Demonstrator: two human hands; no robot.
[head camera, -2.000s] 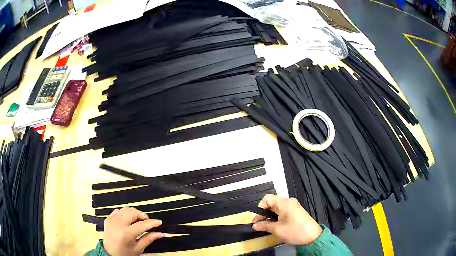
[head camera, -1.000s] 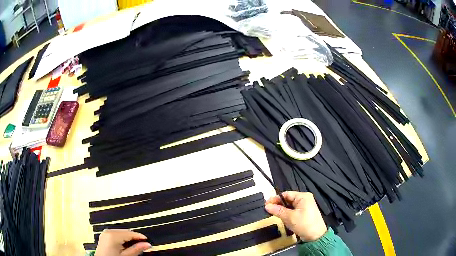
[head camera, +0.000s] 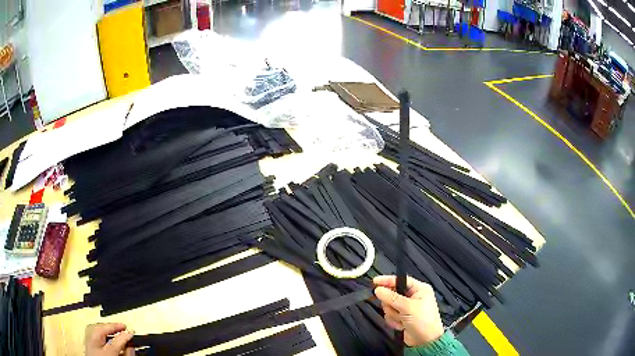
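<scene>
My right hand (head camera: 409, 309), in a green sleeve, grips a long black strip (head camera: 403, 188) that stands upright, its top end above the table. A second black strip (head camera: 327, 304) runs from my right fingertips down left towards my left hand. My left hand (head camera: 109, 340) is at the lower left, partly cut off by the bottom edge, with its fingertips pinched at the left end of a strip. Laid-out black strips (head camera: 278, 343) lie between the hands, partly cut off by the bottom edge.
A strip stack (head camera: 174, 201) lies at centre back. A loose strip pile (head camera: 445, 236) with a cream tape ring (head camera: 321, 254) lies right. A calculator (head camera: 28, 229), dark red case (head camera: 52, 250) and strip pile (head camera: 21, 320) are left. Plastic bags (head camera: 334, 128) and brown pieces (head camera: 365, 96) lie at the back.
The view has tilted up and to the right. My right hand has raised a strip upright, and a second strip now spans towards my left hand. Less of the laid-out row shows.
</scene>
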